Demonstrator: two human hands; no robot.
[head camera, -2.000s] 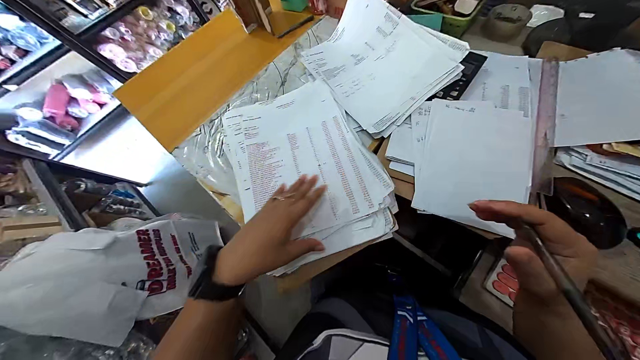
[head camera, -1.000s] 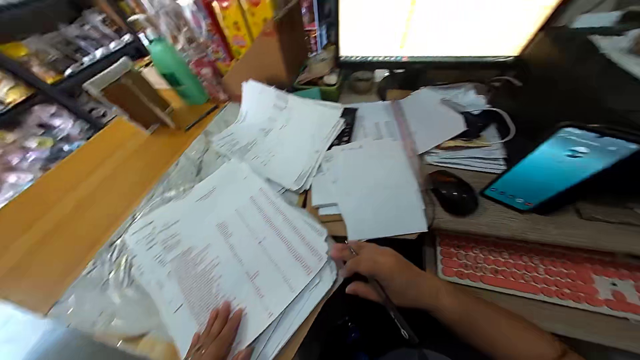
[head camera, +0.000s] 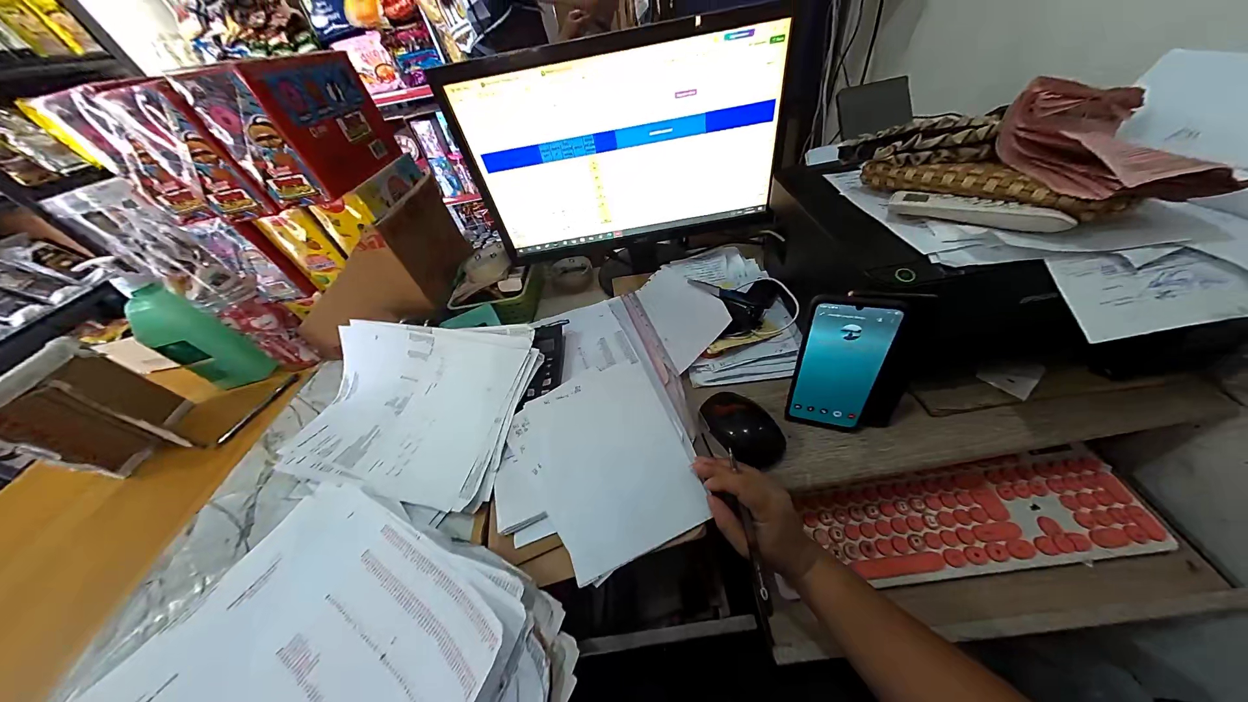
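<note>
My right hand (head camera: 756, 517) holds a slim dark pen (head camera: 749, 536) and rests by the right edge of the loose paper sheets (head camera: 624, 458) near the desk's front. A thick stack of printed sheets (head camera: 361, 604) lies at the lower left, and a second pile of papers (head camera: 419, 409) sits behind it. Between the papers, a black calculator (head camera: 546, 363) is partly covered. Just behind my right hand is a black computer mouse (head camera: 743, 429). My left hand is out of view.
A red-and-white keyboard (head camera: 985, 517) lies on the lower shelf at right. Behind stand a lit phone (head camera: 846, 363), a monitor (head camera: 624, 146) and a black printer (head camera: 975, 292) under papers and a woven item (head camera: 975, 175). A green bottle (head camera: 195, 331) and cardboard box (head camera: 88, 400) stand left.
The view has swung up and right. My left hand, on the printed stack in both earlier frames, is no longer in view. My right hand, still holding the pen, is now beside the mouse.
</note>
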